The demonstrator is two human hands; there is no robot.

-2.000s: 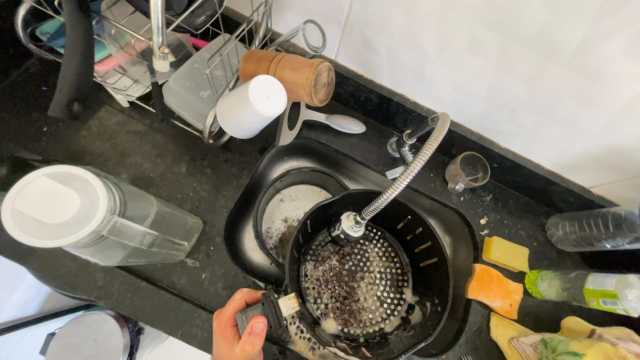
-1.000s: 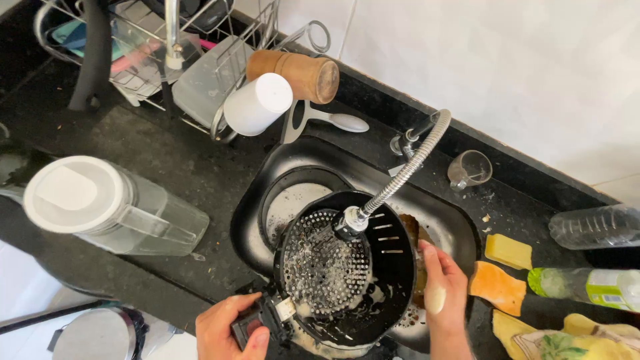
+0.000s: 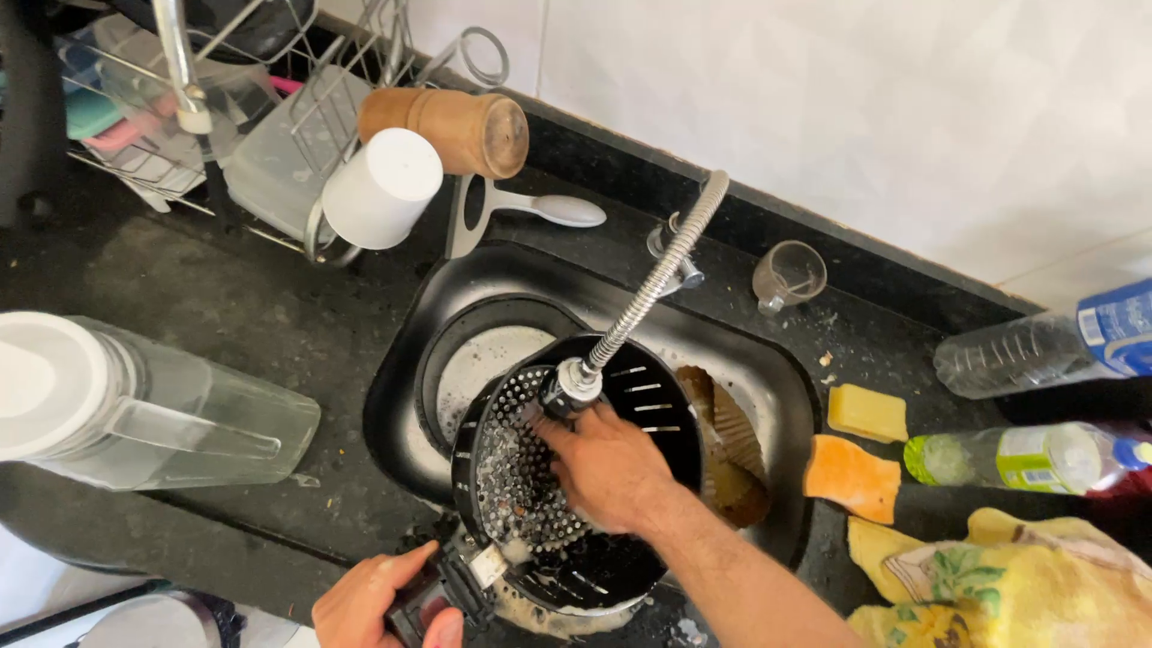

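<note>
A black air fryer basket [image 3: 643, 405] with a perforated bottom sits tilted in the black sink [image 3: 792, 423], suds and dark crumbs on its holes. My left hand [image 3: 382, 603] grips the basket's black handle [image 3: 436, 589] at the sink's front edge. Inside the basket, my right hand [image 3: 616, 463] reaches up to the spray head [image 3: 576, 382] of a flexible metal faucet hose [image 3: 661, 270]; its fingertips are partly hidden there, so whether they grip it is unclear. A round dark pan [image 3: 477, 360] with foamy water lies behind the basket. Brown ridged paper [image 3: 724, 441] rests at the sink's right.
Right of the sink lie a yellow sponge [image 3: 867, 412], an orange sponge [image 3: 852, 477], a yellow cloth [image 3: 1035, 576] and two plastic bottles. A glass cup [image 3: 789, 274] stands behind. On the left are a lidded pitcher [image 3: 207, 409], a white cup [image 3: 382, 189] and a wire dish rack [image 3: 261, 234].
My right hand, not in view two seconds ago, was at the basket's right outer side one second ago and is now inside it under the spray head. My left hand has stayed on the handle.
</note>
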